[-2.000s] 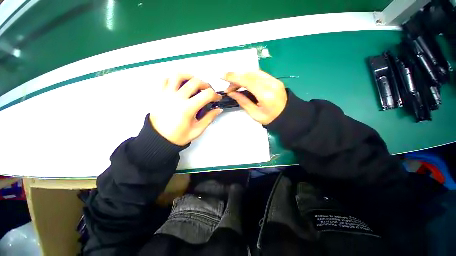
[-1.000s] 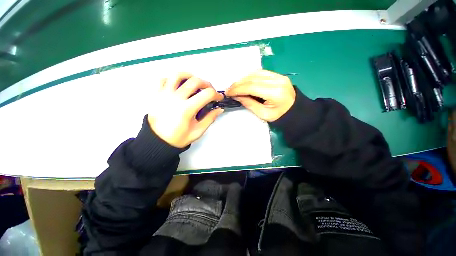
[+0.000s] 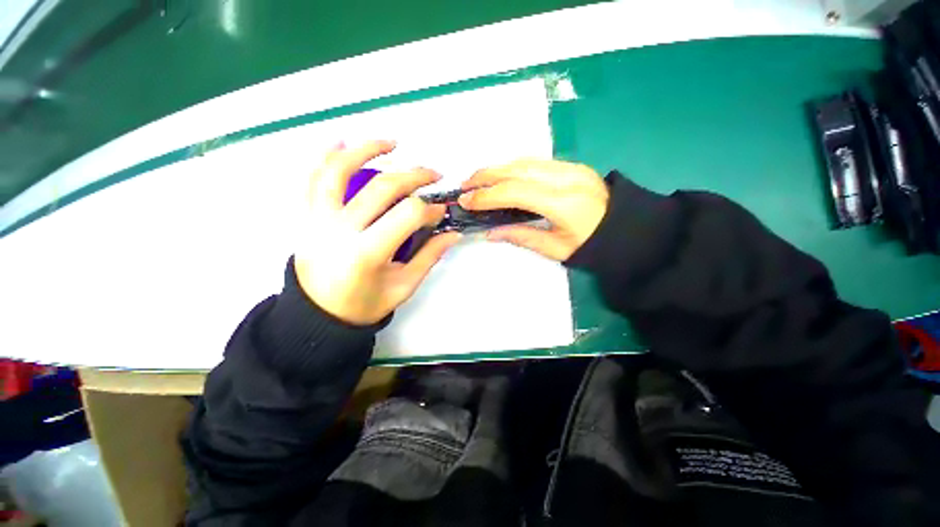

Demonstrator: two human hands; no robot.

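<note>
A small appliance with a purple round head point(image 3: 361, 184) and a slim black handle point(image 3: 495, 219) is held over the white sheet. My left hand point(image 3: 361, 242) is wrapped over the purple head, which shows only between its fingers. My right hand point(image 3: 546, 206) grips the black handle, fingertips close to the left fingertips where handle and head meet. Small dark parts show between the fingertips; what they are, I cannot tell. Most of the appliance is hidden by the hands.
Black handle shells point(image 3: 847, 163) lie in a group at the right on the green bench point(image 3: 701, 124). A white rail point(image 3: 412, 74) runs behind, with the green belt point(image 3: 340, 26) beyond. An open brown carton point(image 3: 134, 432) is below left. The white sheet point(image 3: 155, 268) is taped down.
The right fingers have moved from pinching near the join to lying along the black handle. The thin wire seen right of the hand no longer shows. More purple shows. The camera view has shifted slightly.
</note>
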